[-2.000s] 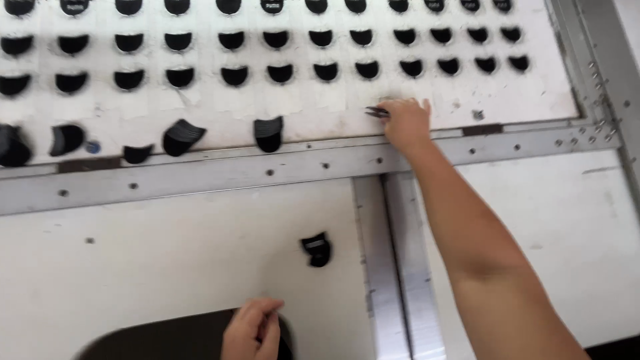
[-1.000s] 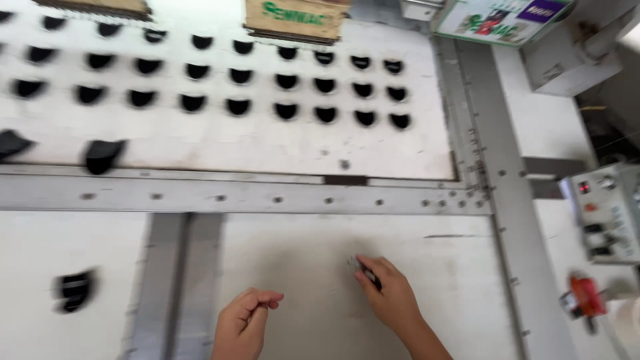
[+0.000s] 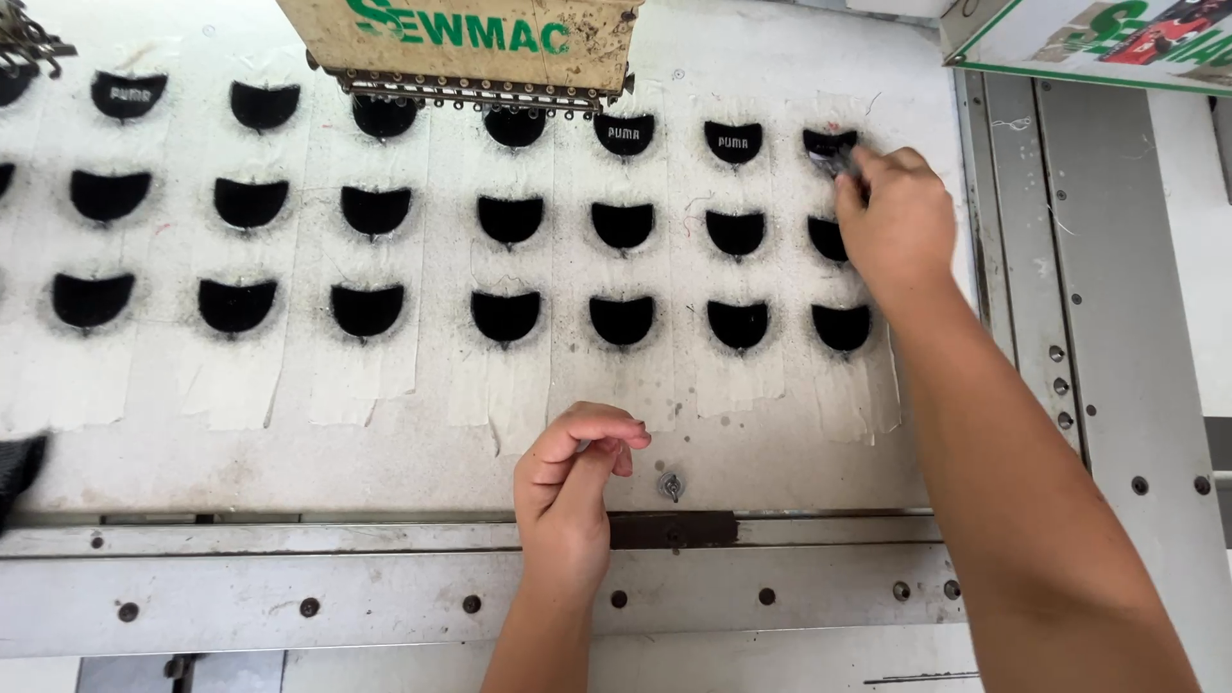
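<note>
My right hand (image 3: 900,217) pinches a small blurred metal tool, possibly tweezers or thread snips, whose tip (image 3: 835,159) is over the black patch (image 3: 830,142) at the right end of the upper row. My left hand (image 3: 577,481) is raised over the lower part of the white board (image 3: 385,472), fingers curled toward the thumb; whether something is between them cannot be told. Rows of black crescent-topped fabric patches (image 3: 622,320) lie on the board's pale backing strips. Some upper patches, such as this patch (image 3: 733,142), carry light embroidered lettering.
A cream Sewmac embroidery head (image 3: 472,38) overhangs the upper row, with another machine part (image 3: 29,34) at the upper left. A metal frame rail (image 3: 385,597) with screws borders the board below, another rail (image 3: 1126,289) at right. Dark fabric (image 3: 19,476) lies at the left edge.
My right hand, over the lower table one second ago, is now at the top right patch. My left hand has moved up over the board's lower part. The view has shifted strongly.
</note>
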